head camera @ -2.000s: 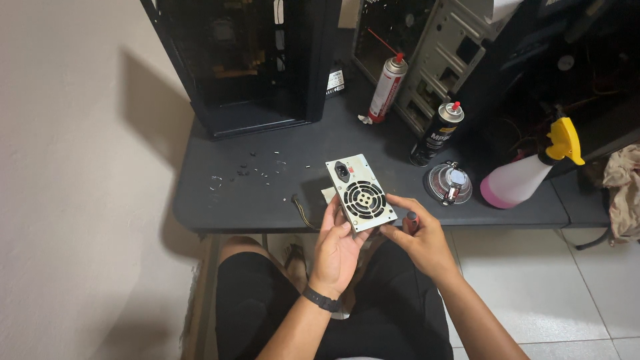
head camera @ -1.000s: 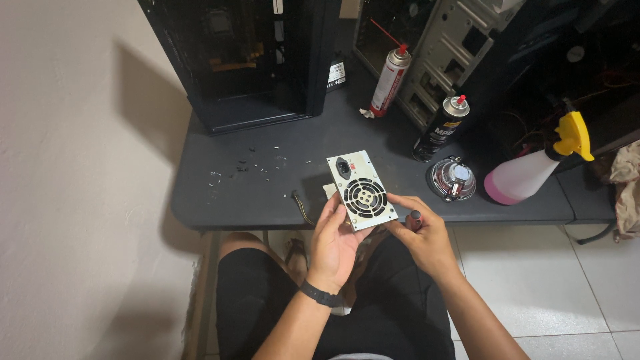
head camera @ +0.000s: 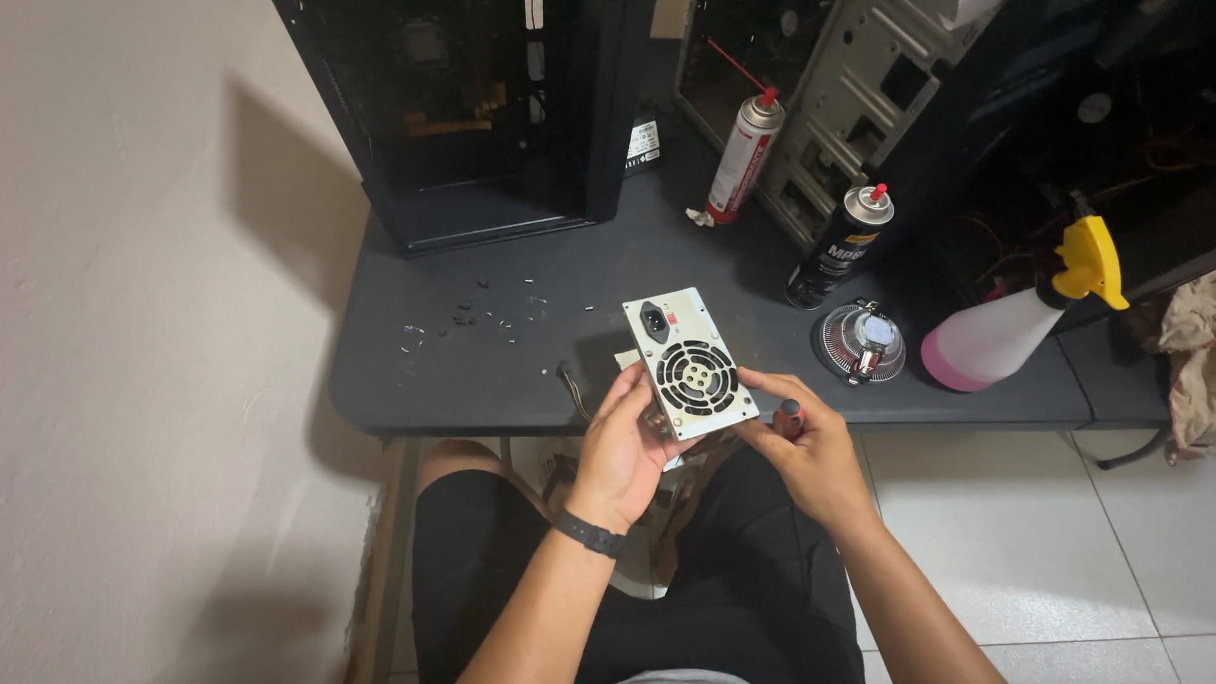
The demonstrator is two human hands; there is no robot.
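A metal computer power supply unit is held at the table's front edge, its fan grille and power socket facing me. My left hand grips its left side and lower part. With thumb and index finger, my right hand touches the unit's lower right corner, and the same hand holds a screwdriver with a red and black handle in its palm. The screwdriver's shaft is not visible. A short bundle of wires lies to the left of the unit.
Several small screws are scattered on the dark table. A computer case stands behind them. Toward the right are a red-and-white aerosol can, a black aerosol can, a round CPU cooler, a spray bottle and another open case.
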